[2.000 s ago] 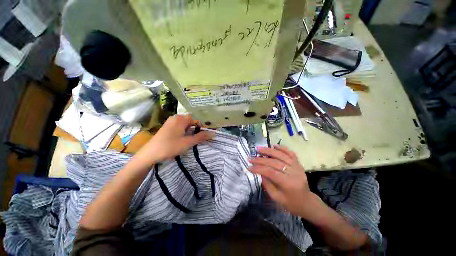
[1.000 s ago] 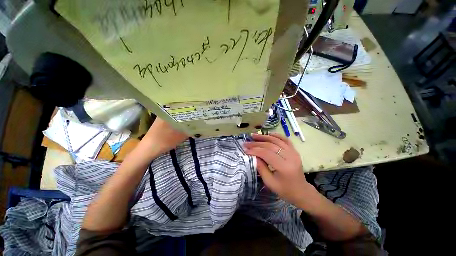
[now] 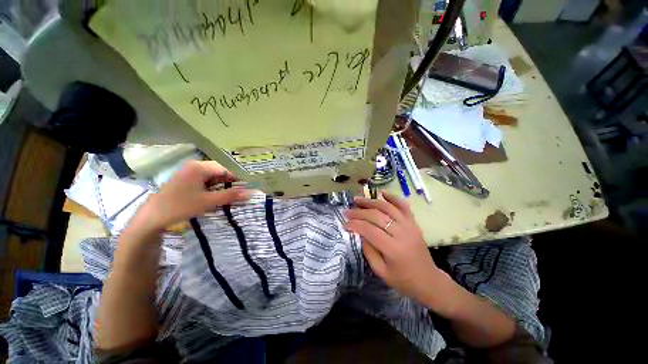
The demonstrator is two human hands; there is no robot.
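Observation:
A striped garment piece (image 3: 316,263) with three navy bands lies across the machine bed and lap. Its upper edge runs under the cream machine head (image 3: 305,181), which hides the needle area. My left hand (image 3: 199,192) is at the garment's upper left edge, with thumb and fingers pinching the cloth. My right hand (image 3: 387,231) lies on the folded edge just right of the machine head, fingers together on the cloth. A ring is on one finger.
A black knob (image 3: 92,117) is left of the casing. Pens (image 3: 411,167), metal scissors (image 3: 465,178), papers (image 3: 455,124) and a dark strapped pouch (image 3: 465,71) lie on the table (image 3: 540,170). A blue crate (image 3: 57,279) with striped pieces stands at the lower left.
The machine head first looms larger in view, then shifts slightly. My left hand has moved left along the cloth and out from behind the casing. My right hand stays near the folded edge.

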